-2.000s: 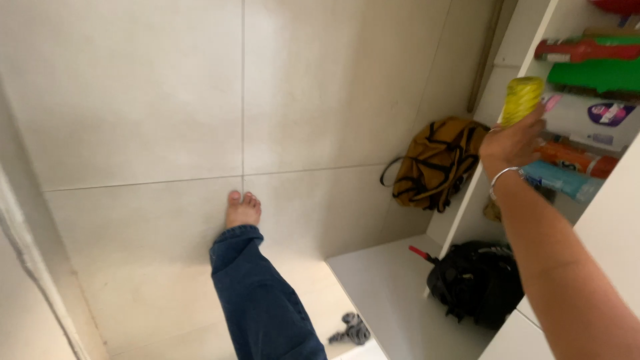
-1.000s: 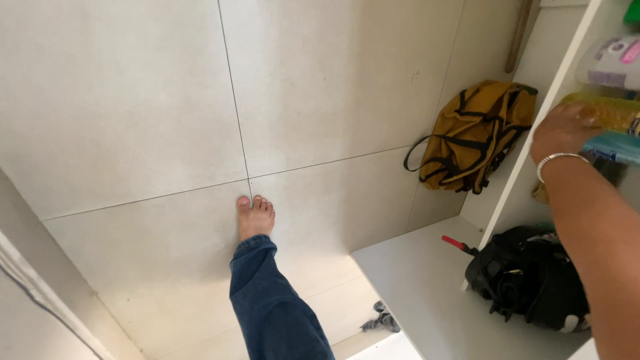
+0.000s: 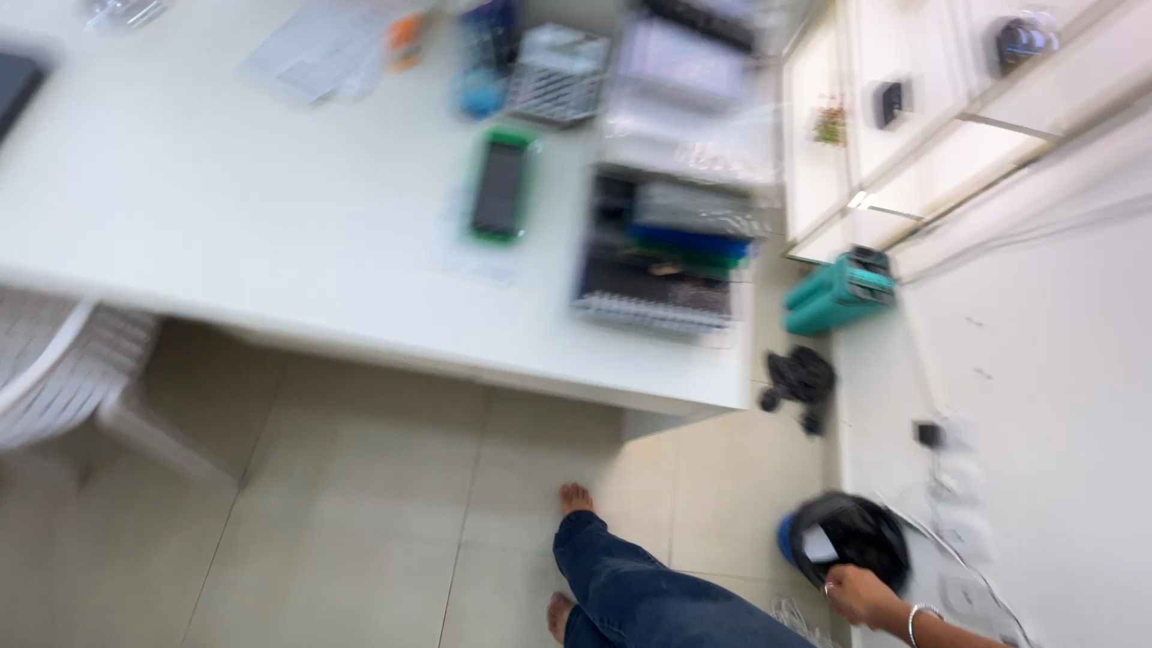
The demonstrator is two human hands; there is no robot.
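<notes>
My right hand [image 3: 859, 596], with a bracelet at the wrist and a ring, is at the lower right with its fingers curled in. Nothing shows in it. Behind it in the view is a round bin with a black liner [image 3: 868, 531] and a pale piece inside; whether the hand touches the bin cannot be told. My left hand is out of view. Up on the white desk [image 3: 315, 234] are a phone in a green case [image 3: 499, 187], a calculator [image 3: 560, 76] and a stack with a spiral-bound notebook [image 3: 657, 310], all blurred.
A white plastic chair [image 3: 63, 360] stands at the left. Along the right wall are a teal case-like object [image 3: 837, 292], a black wheeled base [image 3: 801, 378] and loose cables [image 3: 972, 562]. Lit shelves [image 3: 900, 108] are at the upper right. My bare feet are on the tiled floor.
The view has swung from the shelf and mustard bag to a desk and bin. My right hand, which was on a yellow roll at the shelf, is now away from it, beside the bin in the view.
</notes>
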